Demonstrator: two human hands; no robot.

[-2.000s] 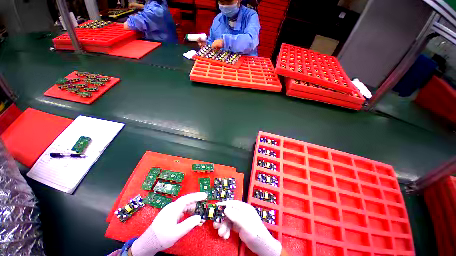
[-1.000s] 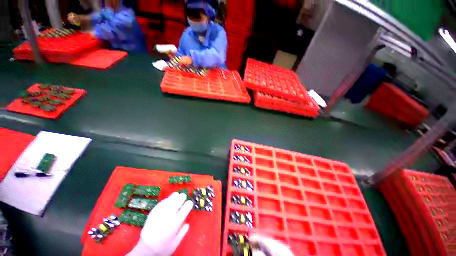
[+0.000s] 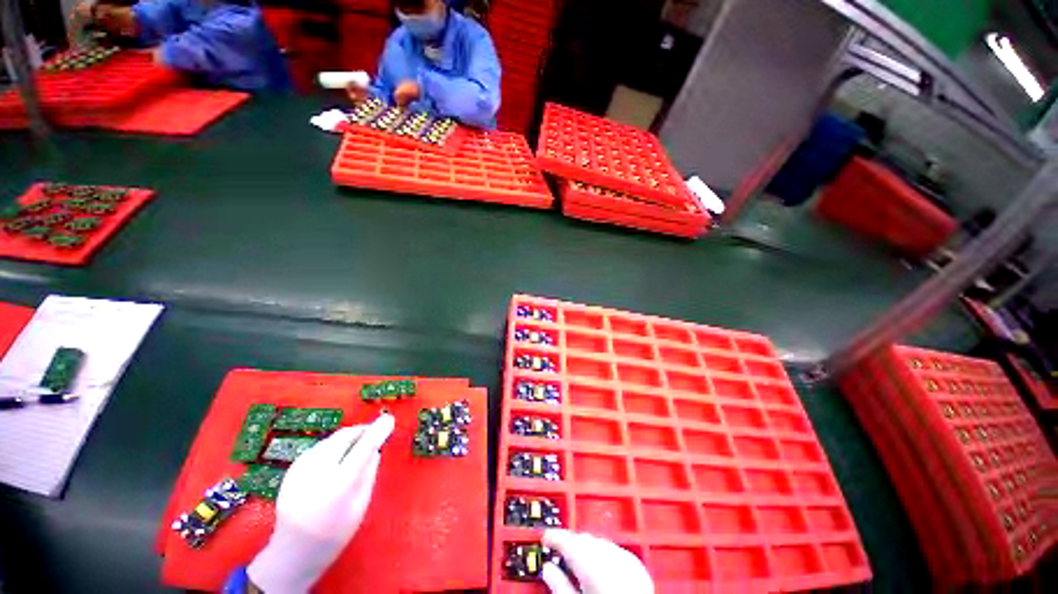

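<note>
My right hand (image 3: 594, 564), in a white glove, has its fingertips on the right end of a circuit board (image 3: 528, 562) in the lowest pocket of the red compartment tray's (image 3: 694, 476) left column. Several boards lie component side up above it. My left hand (image 3: 328, 487), also gloved, is over the flat red sheet (image 3: 412, 540), fingertips close together; whether they hold anything is hidden. Around it lie several green-side-up boards (image 3: 308, 420), one beyond the fingertips (image 3: 388, 390), two component-side-up boards (image 3: 442, 429) to the right and one (image 3: 210, 512) at lower left.
At left, white paper (image 3: 99, 348) bears a green board (image 3: 62, 369) and a dark pen (image 3: 37, 400). A red sheet of boards (image 3: 75, 221) lies beyond. Stacked red trays (image 3: 928, 464) stand at right. Across the green bench, a person in blue (image 3: 435, 75) handles boards above a tray (image 3: 441, 168).
The view has shifted. My right hand has moved from the red sheet to the tray with a board. My left hand has let go of that board; the green board beside the component-side-up pair no longer shows.
</note>
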